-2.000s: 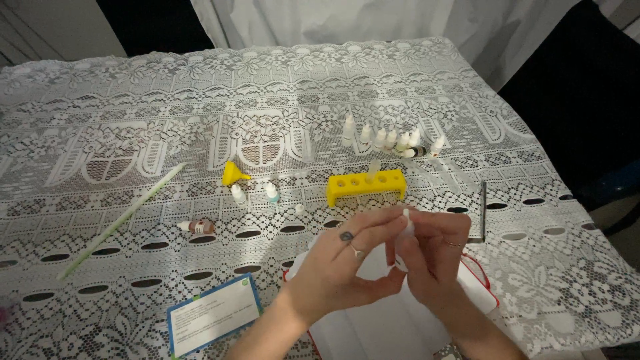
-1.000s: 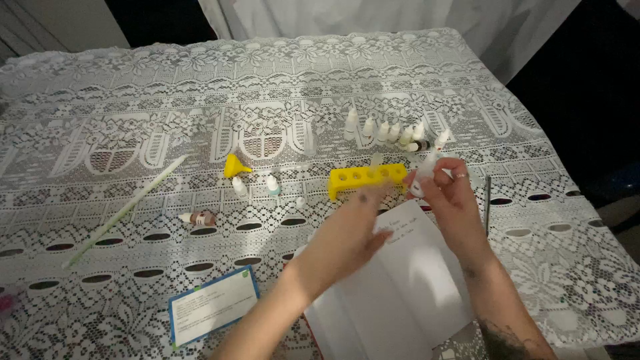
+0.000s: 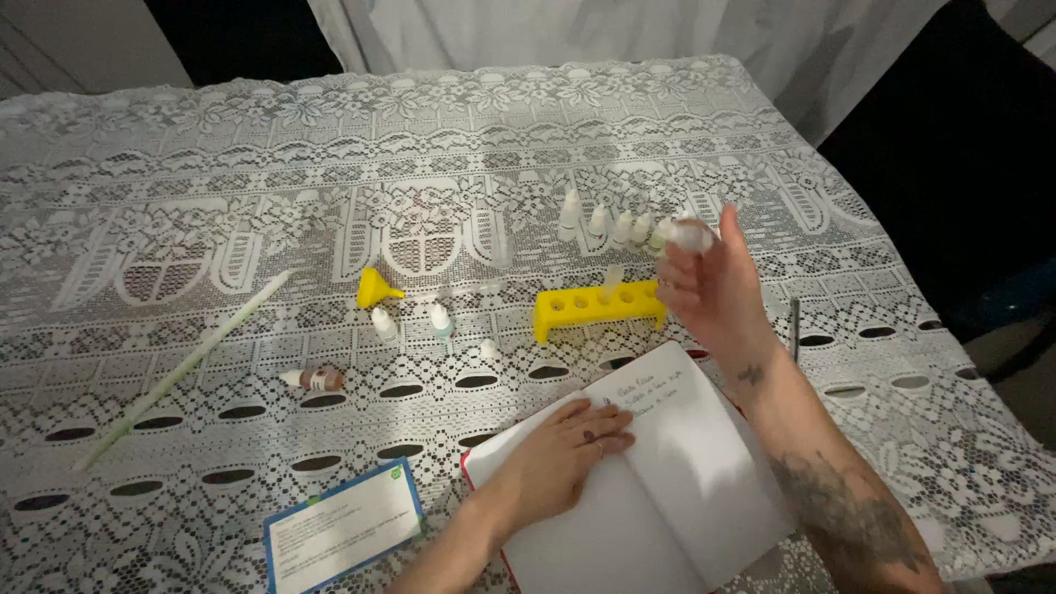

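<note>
My left hand (image 3: 573, 454) lies flat on the pages of an open notebook (image 3: 652, 478) with a red cover and some handwriting. Just beyond the notebook, my right hand (image 3: 714, 276) is raised, palm side showing, with a small whitish translucent thing (image 3: 691, 237) at its curled fingers, probably a dropper bottle; blur hides how it is held. Beside that hand stands a yellow test tube rack (image 3: 598, 310) with a clear tube (image 3: 611, 283) in it. Behind the rack is a row of white dropper bottles (image 3: 570, 216), partly covered by my right hand.
On the lace tablecloth are a yellow funnel (image 3: 375, 288), two small dropper bottles (image 3: 441, 322), a white cap (image 3: 488, 349), a brown-filled bottle (image 3: 318, 379) on its side, a pale green stick (image 3: 190, 363), a blue-edged printed card (image 3: 345, 528) and a dark rod (image 3: 794, 330).
My hands were together above the notebook two seconds ago and are now apart. The left has come down onto the pages; the right has moved up beside the bottle row.
</note>
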